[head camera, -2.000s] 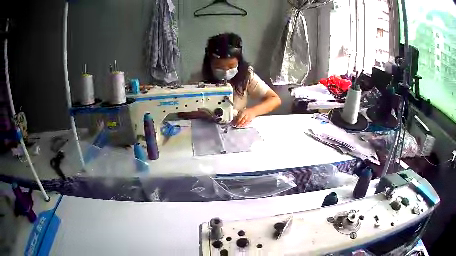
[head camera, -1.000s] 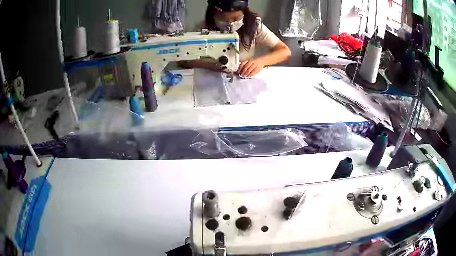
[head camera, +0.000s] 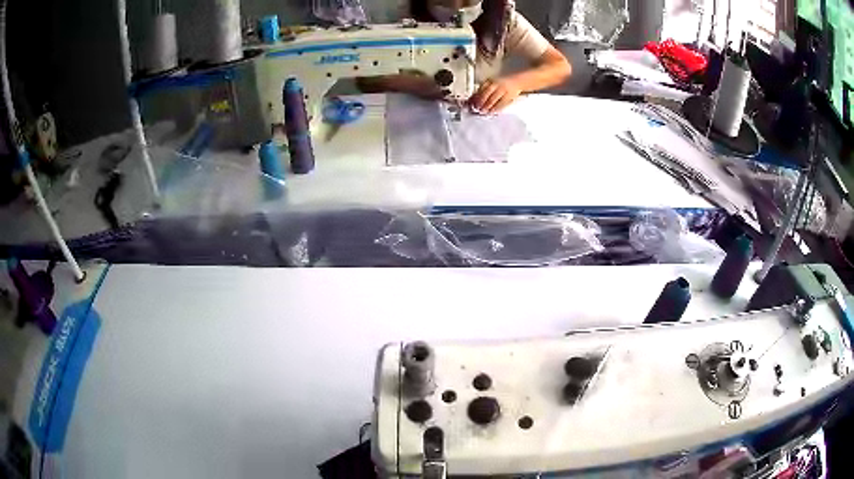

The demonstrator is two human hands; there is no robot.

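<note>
Neither of my hands is in the picture. The white head of the lockstitch machine [head camera: 637,402] lies nearest in front of me at the lower right, with the round bobbin winder [head camera: 732,370] on top. A small piece of dark cloth [head camera: 348,462] shows at the bottom edge, just left of the machine head. The needle area is hidden below the picture. The white machine table [head camera: 234,346] extends left and behind the head.
Across from me, a masked person's hand [head camera: 496,94] rests by grey fabric [head camera: 421,136] at another JACK machine [head camera: 365,61]. Clear plastic sheeting [head camera: 506,239] lies between the tables. Dark thread cones [head camera: 670,301] stand behind my machine head. White poles [head camera: 47,215] stand at left.
The view has tilted downward, so the opposite table sits higher and more of my machine head shows. The dark cloth at the bottom edge has come into view. No hand of mine has appeared.
</note>
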